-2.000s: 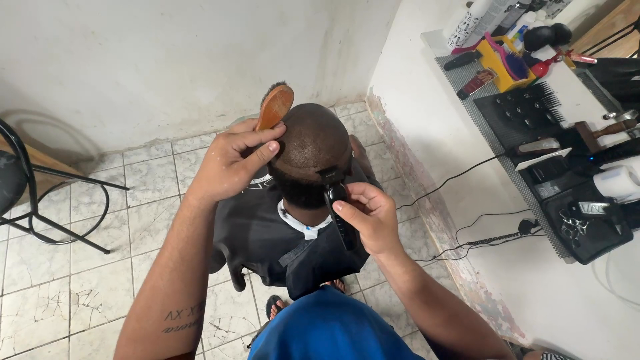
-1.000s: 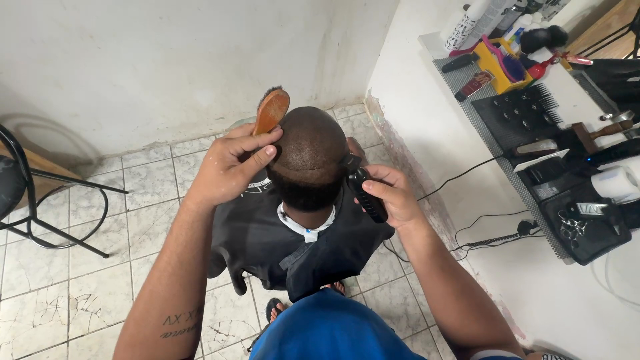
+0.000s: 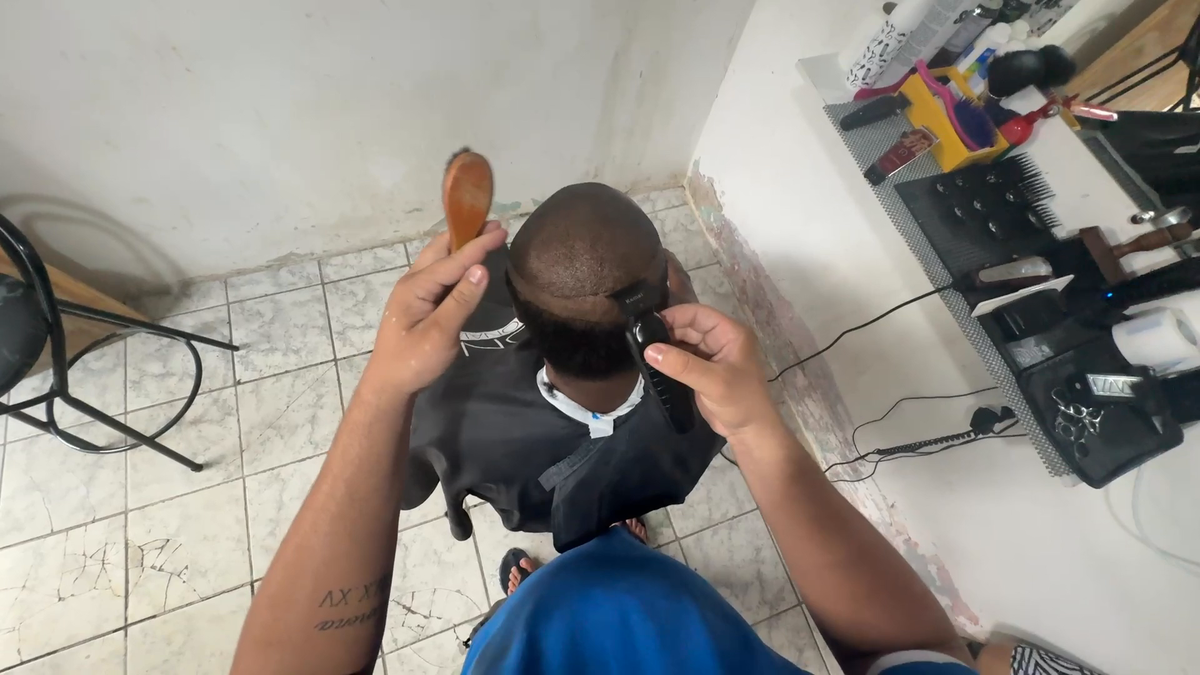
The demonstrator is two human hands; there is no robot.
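A seated person's head, seen from behind and above, has very short hair on top and a darker band of hair low at the back. My left hand holds a wooden-backed brush upright, left of the head. In my right hand is a black hair clipper, its guard end against the right rear of the head. A white neck strip circles the neck above a black barber cape. The brush's bristles are mostly hidden behind its back.
On the right, a wall shelf holds a yellow box of brushes, a black tray with scissors and a white roll. Black cords hang beneath it. A black metal stool stands at left on the tiled floor.
My right hand with the clipper first moved right, off the back of the head, and has now come back left against it. My left hand holds the brush in nearly the same place.
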